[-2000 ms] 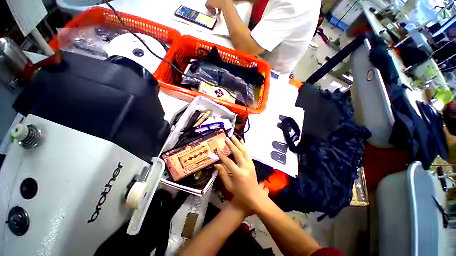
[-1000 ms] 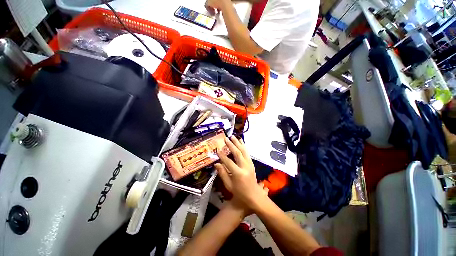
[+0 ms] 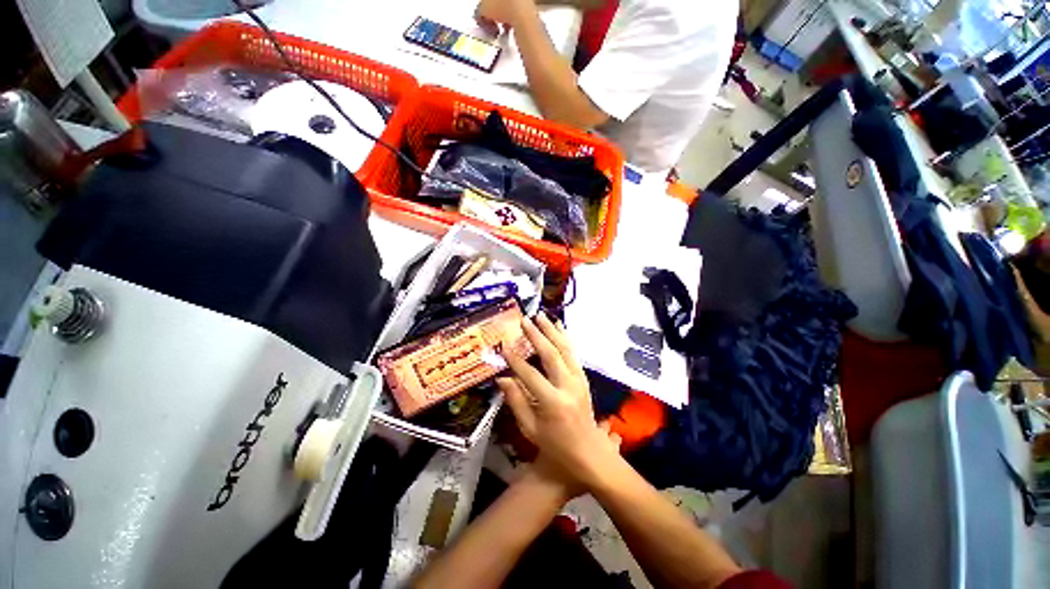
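A smartphone (image 3: 451, 359) with an orange-brown screen lies tilted across the top of a narrow white tray (image 3: 466, 440). My right hand (image 3: 555, 397) is palm down at the phone's right end, fingers slightly apart, fingertips over or touching the screen edge. It does not grip the phone. My left forearm comes in from the bottom and passes under my right wrist. My left hand (image 3: 610, 433) is mostly hidden there; only a bit of fingers shows. The tray also holds pens and small items.
A white "brother" machine (image 3: 173, 403) fills the left. Orange baskets (image 3: 608, 207) with bagged dark parts stand behind the tray. A white sheet (image 3: 605, 301) with a dark looped piece and a dark garment pile (image 3: 748, 391) lie right. A person sits beyond, near another phone (image 3: 451, 43).
The whole view has shifted very slightly. My hands and the phone keep the same places relative to each other, and the phone's screen picture differs a little.
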